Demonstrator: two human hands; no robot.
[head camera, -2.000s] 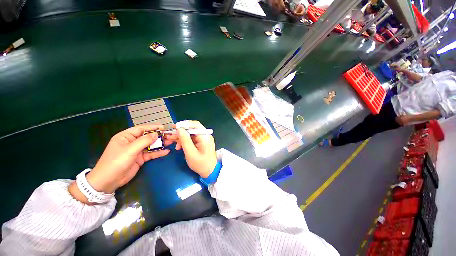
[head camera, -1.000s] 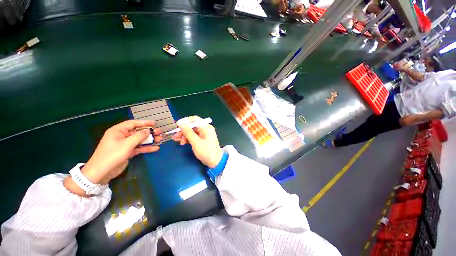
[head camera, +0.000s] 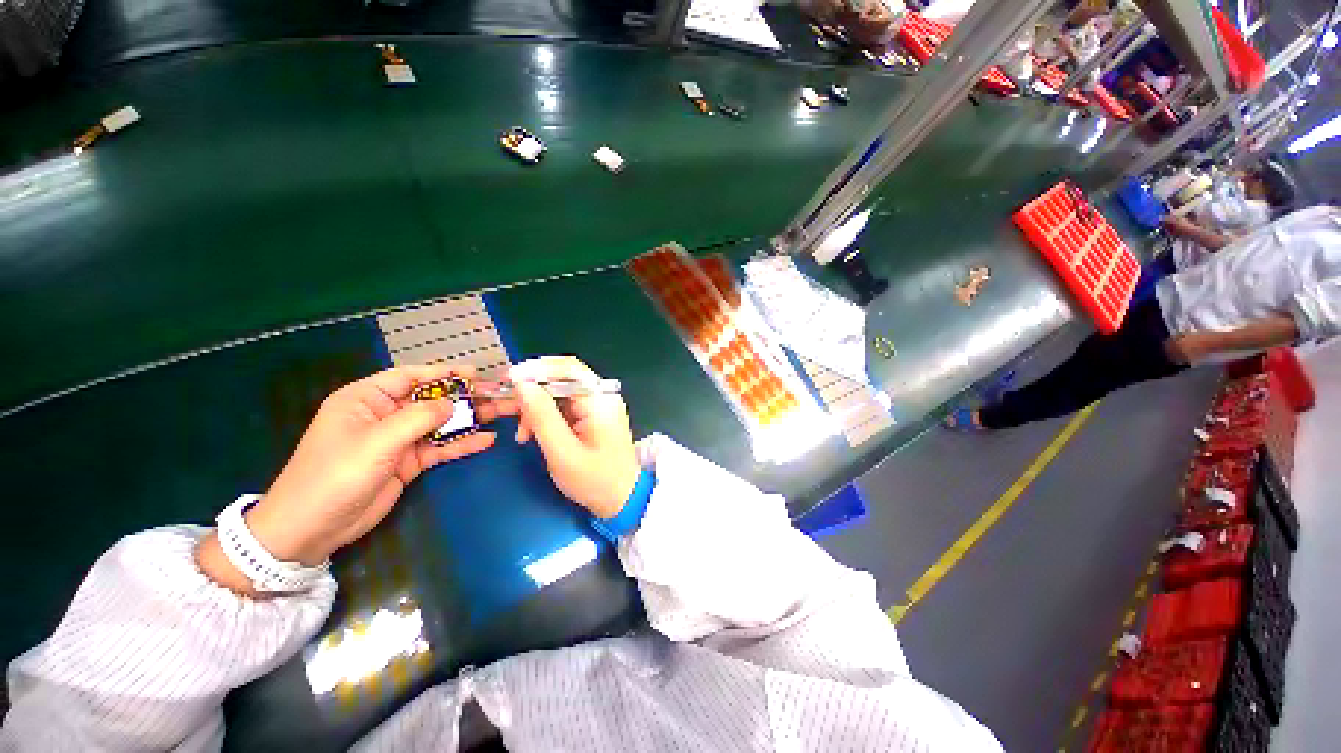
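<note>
My left hand (head camera: 358, 453) holds a small device module (head camera: 458, 416) between thumb and fingers, its whitish face and gold-orange part showing. My right hand (head camera: 580, 449) holds slim whitish tweezers (head camera: 585, 386) like a pen. Their tip is at the module's right edge; whether it touches cannot be told. Behind the hands lies a sheet of grey-beige adhesive strips (head camera: 441, 333) on a blue release liner (head camera: 493, 515), which extends below the hands.
Orange sticker sheet (head camera: 731, 356), crumpled clear film (head camera: 812, 321) and spare strip sheet (head camera: 856, 408) lie to the right. Amber stickers (head camera: 380, 647) lie front left. Modules (head camera: 522, 144) sit on the green conveyor (head camera: 338, 206). A person (head camera: 1243, 287) stands at right by a red-orange tray (head camera: 1081, 258).
Since one second ago the module in my left hand has turned to show its face and gold part, and the tweezers' tip has come to its edge. Conveyor modules have moved right.
</note>
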